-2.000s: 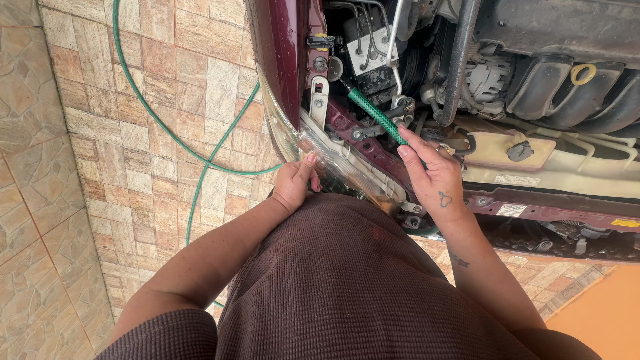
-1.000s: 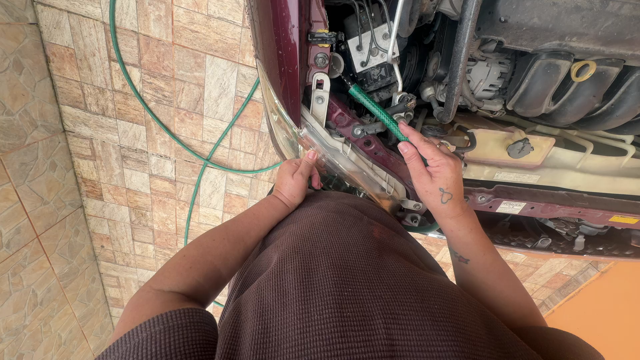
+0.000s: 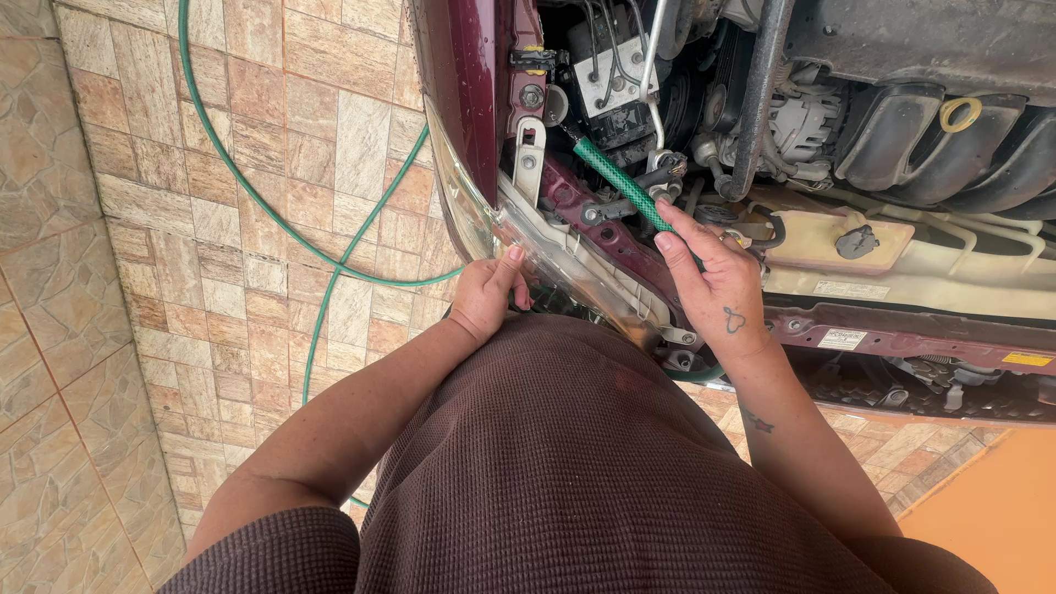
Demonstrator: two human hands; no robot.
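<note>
My right hand [image 3: 716, 285] grips a green braided garden hose [image 3: 624, 185] near its end, which points up and left into the engine bay. The hose tip is close to a round, pale filler opening [image 3: 556, 105] beside a silver metal block with black lines [image 3: 615, 76]. My left hand [image 3: 488, 295] rests at the edge of the car's clear headlight [image 3: 569, 276], thumb on top and fingers curled. Whether it holds the thin green hose [image 3: 388, 281] that runs in from the left cannot be seen.
A maroon fender [image 3: 469, 82] borders the engine bay. To the right are a black intake manifold [image 3: 899, 132], a yellow dipstick ring [image 3: 960, 115], an alternator [image 3: 804, 124] and a cream coolant tank with a dark cap [image 3: 856, 242]. The green hose loops across the tiled floor [image 3: 214, 338].
</note>
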